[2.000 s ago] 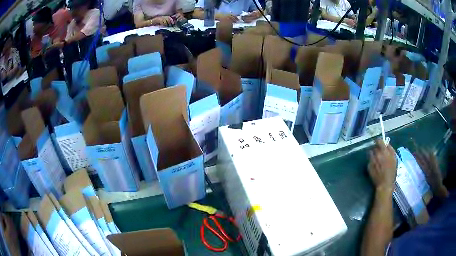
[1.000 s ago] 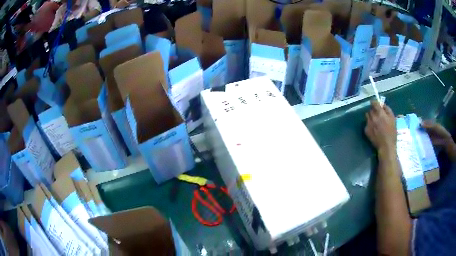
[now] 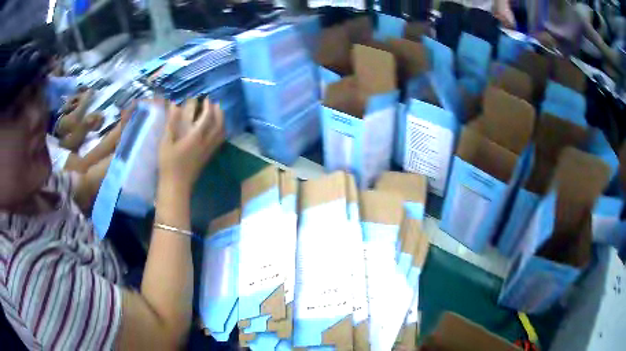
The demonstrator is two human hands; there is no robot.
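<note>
Neither of my hands is in view. Flat carton blanks, white and light blue with brown flap ends, lie fanned in several bundles on the green bench nearest in front of me. The brown flap of an open carton shows at the bottom edge, right of the blanks; the rest of it is cut off. Set-up cartons with brown insides and raised top flaps stand in rows behind the blanks. One open carton stands at the right, near the white case.
A person in a striped top at the left holds a light-blue carton. Closed cartons stand in a column behind, beside a stack of flat cartons. The white case is cut off at the right, near a yellow handle.
The view has swung left. The blanks now lie centrally, and the striped-top person and closed-carton column have come into view. The white case has shifted to the right edge; the dark-blue-sleeved worker is out of view.
</note>
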